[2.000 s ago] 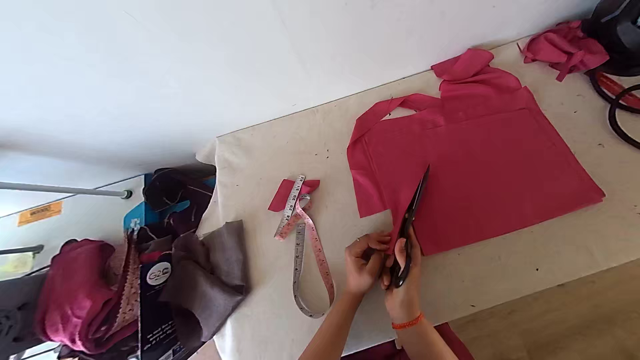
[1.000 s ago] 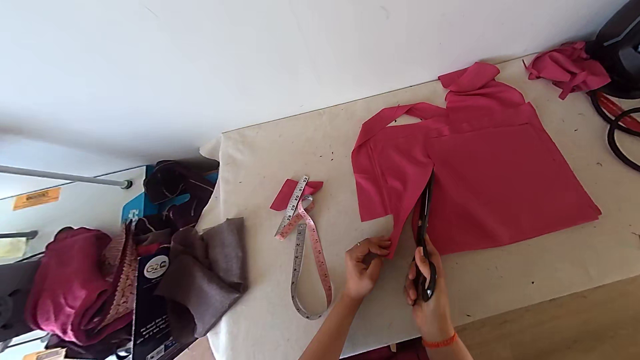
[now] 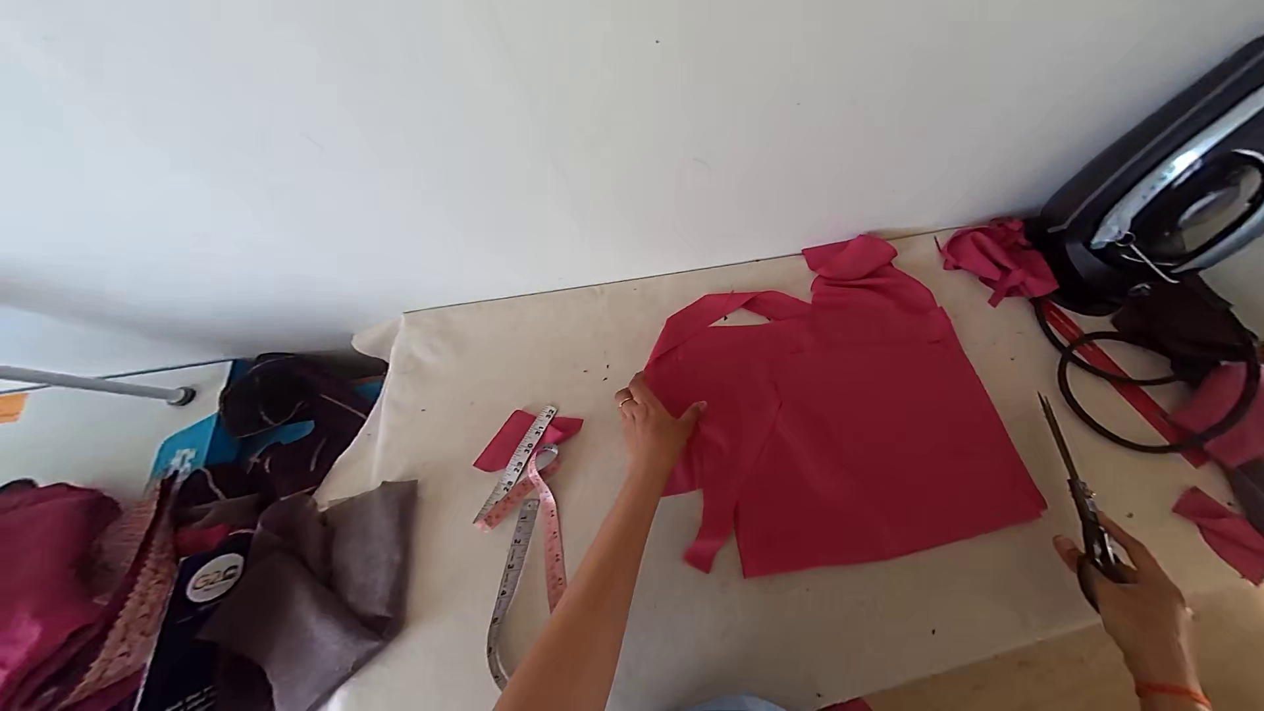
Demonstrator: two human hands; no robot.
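Dark pink fabric (image 3: pixel 879 444) lies spread on the cloth-covered table, with a narrow cut strip (image 3: pixel 726 509) along its lower left part. My left hand (image 3: pixel 657 425) rests on the fabric's left edge, thumb and fingers apart; whether it pinches any cloth is unclear. My right hand (image 3: pixel 1136 583) holds black-handled fabric scissors (image 3: pixel 1084 504) at the table's right, away from the fabric, blades together and pointing up and away. A pink and white measuring tape (image 3: pixel 553 533) lies left of my left forearm, partly over a small pink scrap (image 3: pixel 506 440).
A black and silver iron (image 3: pixel 1165 188) stands at the far right beside a crumpled pink cloth (image 3: pixel 999 259) and a looped black cord (image 3: pixel 1071 405). Folded dark fabrics (image 3: pixel 326 583) lie at the left below a metal rod (image 3: pixel 89 382). A white wall borders the table's back.
My right hand has moved right with the scissors, off the fabric where they were cutting. My left hand has moved up from the strip's near end to the fabric's left edge. The view has shifted right.
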